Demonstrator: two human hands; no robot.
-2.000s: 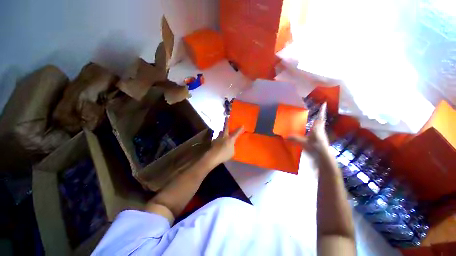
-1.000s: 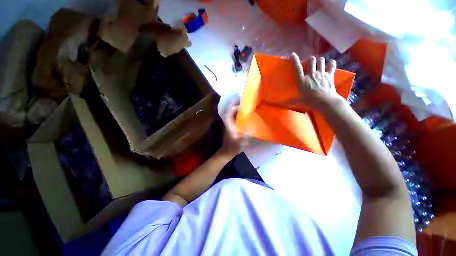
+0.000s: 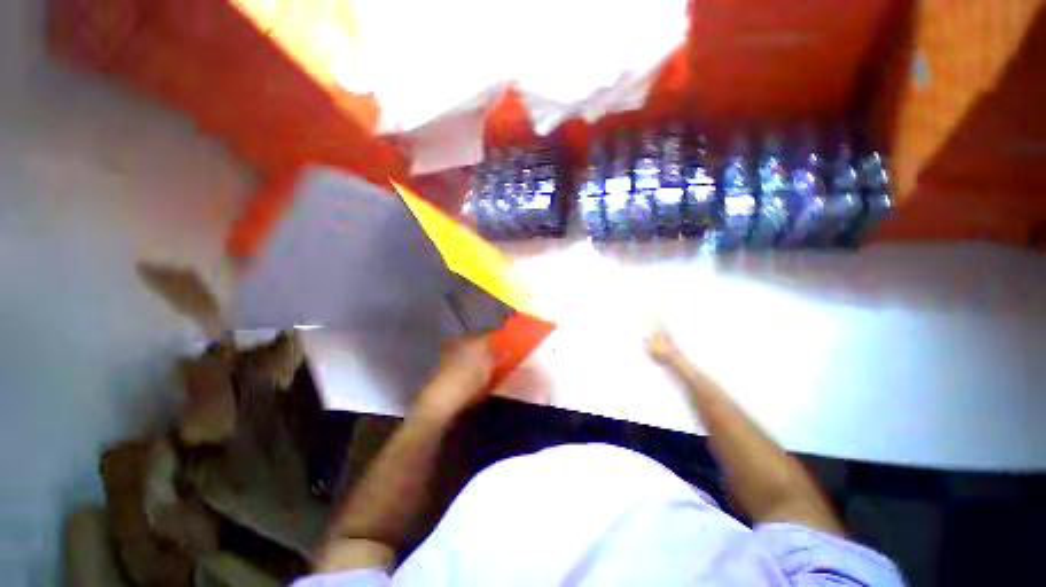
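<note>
An open display box (image 3: pixel 344 269) stands tilted at the left of the table, its grey inside facing me, with a bright yellow-orange edge and an orange flap at its right. My left hand (image 3: pixel 461 373) is at the box's lower right edge and holds it; the fingers are blurred. My right hand (image 3: pixel 662 344) is over the table to the right of the box, apart from it, blurred, with nothing visible in it. Filled blister trays (image 3: pixel 654 189) of dark, shiny wrapped units stand in rows behind.
Stacked orange boxes (image 3: pixel 780 69) stand along the back. White sheets (image 3: pixel 528 57) lie in glare at the back. Brown cartons and crumpled paper (image 3: pixel 172 493) are at lower left. The white table's front edge (image 3: pixel 734 433) runs before me.
The view has swung right toward the trays. The box now shows its grey inside at the left. My right hand has come off the box; my left hand stays on it.
</note>
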